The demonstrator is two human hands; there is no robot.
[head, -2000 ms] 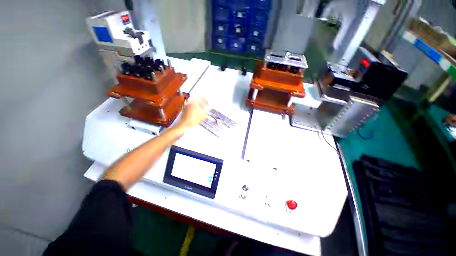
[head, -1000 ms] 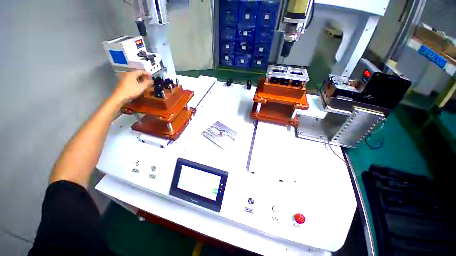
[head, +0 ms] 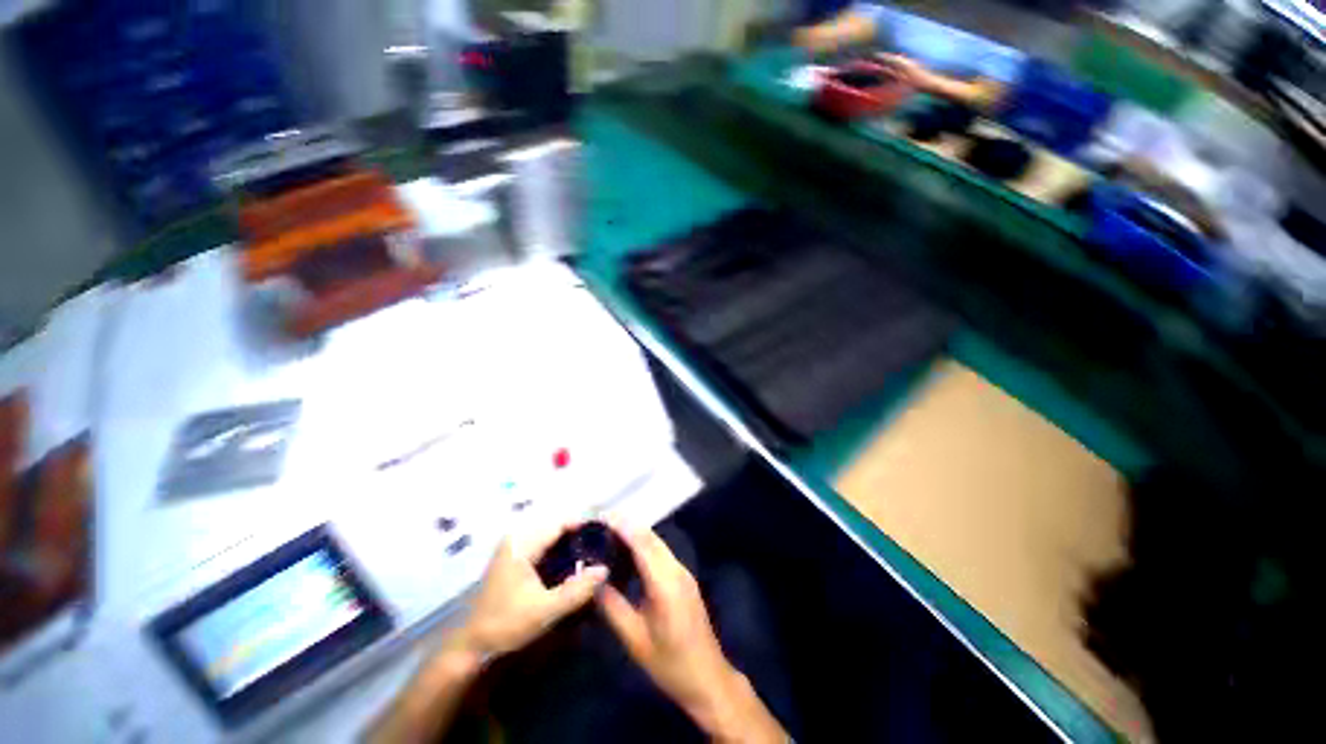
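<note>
My left hand (head: pixel 516 603) and my right hand (head: pixel 662 603) are together in front of me at the machine's front edge. Between their fingers they hold small black plastic housings (head: pixel 589 550); blur hides how many. The right orange fixture (head: pixel 332 240) stands at the back of the white machine with a silvery cover plate (head: pixel 288 157) on top. The left orange fixture (head: pixel 41 516) is cut off by the left edge.
A touchscreen (head: pixel 274 622) and a red emergency stop (head: pixel 561 458) are on the machine. A loose metal plate (head: pixel 228 448) lies on it. At right are a black blister tray (head: pixel 793 313), a cardboard sheet (head: pixel 989 502) and dark piled housings (head: pixel 1200 596). Another person's arms show at the far bench.
The view has swung right, bringing the cardboard sheet into sight. My left hand has left the left fixture. Both hands are now together holding black housings.
</note>
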